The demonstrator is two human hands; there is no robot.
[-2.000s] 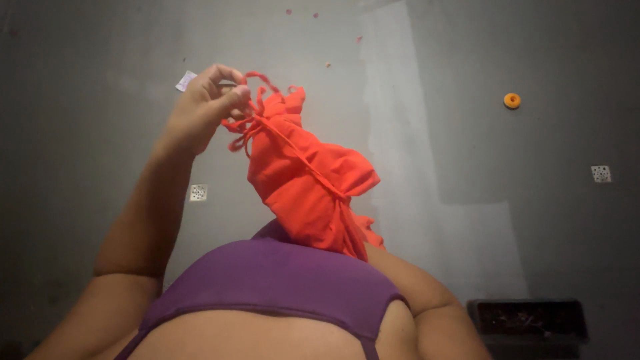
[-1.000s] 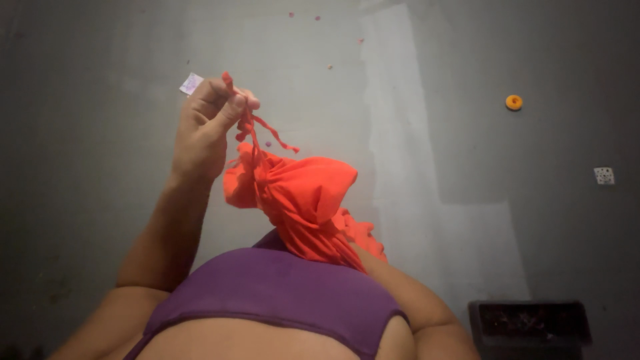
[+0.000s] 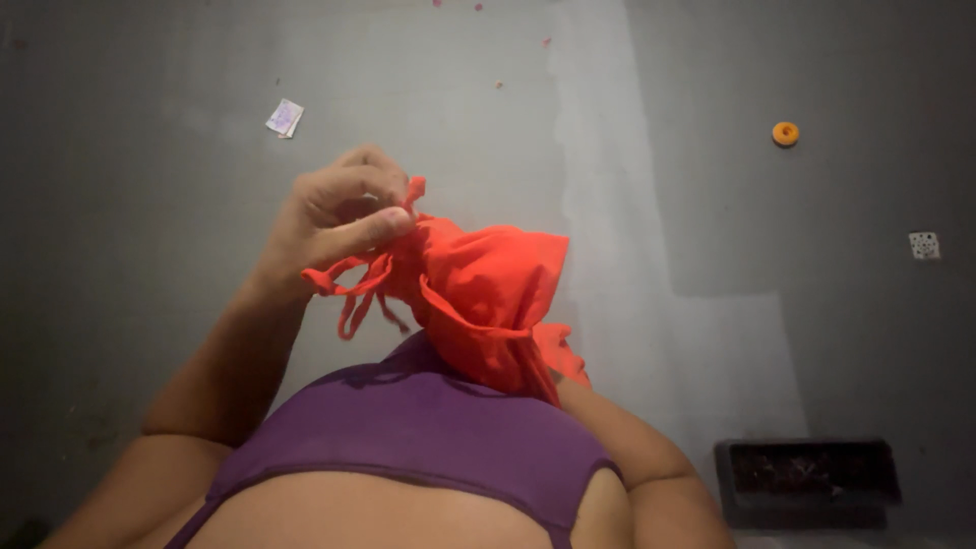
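Observation:
A bright red cloth piece [image 3: 496, 282] with thin ties is bunched in front of the purple top. My left hand [image 3: 347, 202] pinches its upper left edge between thumb and fingers, where a short end of red tie sticks up. Looped red ties [image 3: 354, 286] dangle below that hand, beside the wrist. The right forearm reaches in behind the cloth from the lower right, and the cloth hides my right hand, so what it holds cannot be seen.
On the grey floor [image 3: 457, 137] lie small folded papers [image 3: 285, 118] at upper left, an orange ring-shaped object [image 3: 785, 134] and a white patterned square [image 3: 925, 245] at right. A dark rectangular tray [image 3: 808, 515] stands at lower right. Small reddish bits lie at the top.
The left hand has come lower and to the right, nearer the cloth body, and now grips at its edge; one second ago it held the ties above the cloth.

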